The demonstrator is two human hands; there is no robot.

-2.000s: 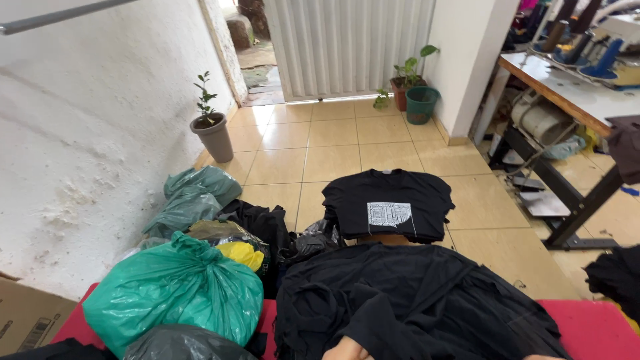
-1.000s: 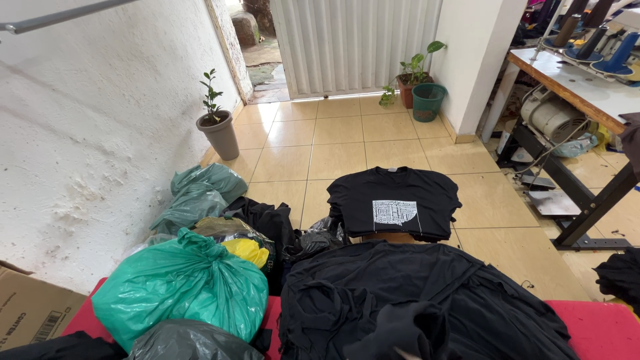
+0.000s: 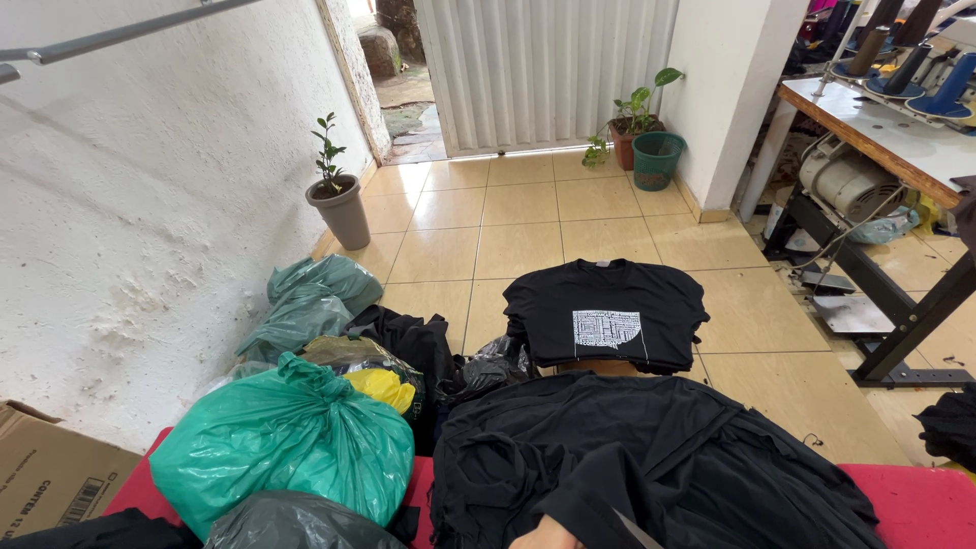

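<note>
At the bottom edge, partly cut off, my left hand (image 3: 546,535) holds a raised fold of black fabric (image 3: 602,484). Beside it is a thin greyish strip, too little shown to name. Under and around the fold, a large heap of black cloth (image 3: 663,427) lies over a red surface. My right hand is out of view. Beyond the heap, folded black T-shirts (image 3: 602,286) with a white print on the top one rest on a support that is mostly hidden.
A tied green plastic bag (image 3: 282,442), a dark bag (image 3: 297,526) and a cardboard box (image 3: 61,473) are at left. Potted plants (image 3: 339,210) (image 3: 657,160) stand on the tiled floor near a white metal gate (image 3: 549,69). A sewing machine table (image 3: 877,122) with thread cones is at right.
Two seconds ago a second hand showed at the bottom edge, right of the first; it is out of view now. A fold of black cloth now stands raised above the heap at my left hand.
</note>
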